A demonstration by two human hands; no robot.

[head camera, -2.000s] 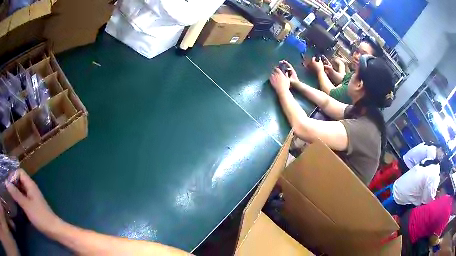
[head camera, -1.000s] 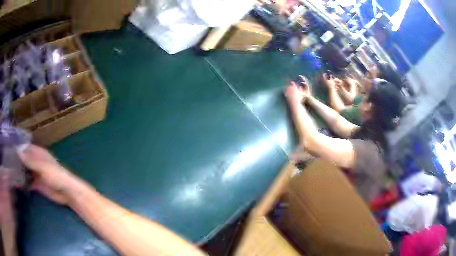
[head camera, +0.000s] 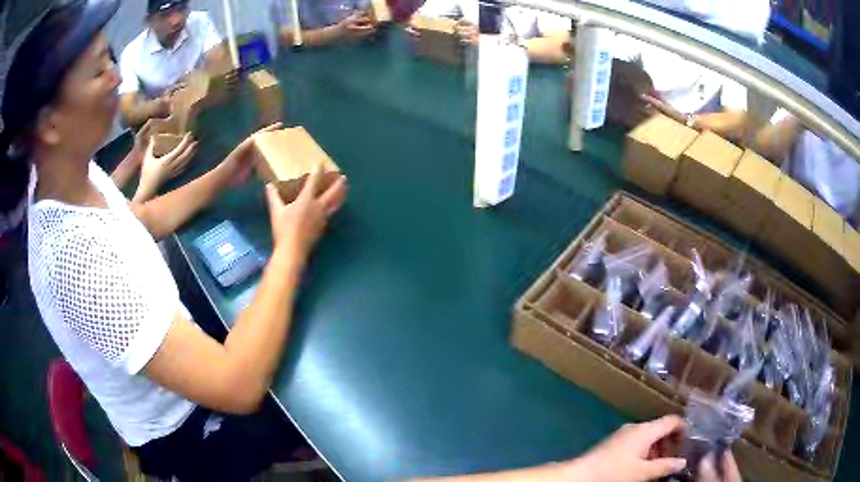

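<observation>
My left hand (head camera: 646, 450) reaches in from the bottom edge, its fingers on a clear bag (head camera: 719, 419) with a dark item inside. My right hand (head camera: 719, 469) shows only as fingertips at the bottom edge, holding the underside of the same bag. The bag is over the near edge of the divided tray (head camera: 585, 362). Many tray cells hold clear bags with dark items, their loose tops standing up. Some near and left cells show no bag.
Small brown boxes (head camera: 707, 165) stand in a row behind the tray. White label strips (head camera: 500, 122) stand upright on the dark-green bench (head camera: 405, 311). A person on the left holds a brown box (head camera: 294, 160) beside a blue-grey packet (head camera: 226, 252). Other people sit around the far side.
The view has swung left, so the tray now lies at the right and the large carton is out of view. Both hands still hold a clear bag.
</observation>
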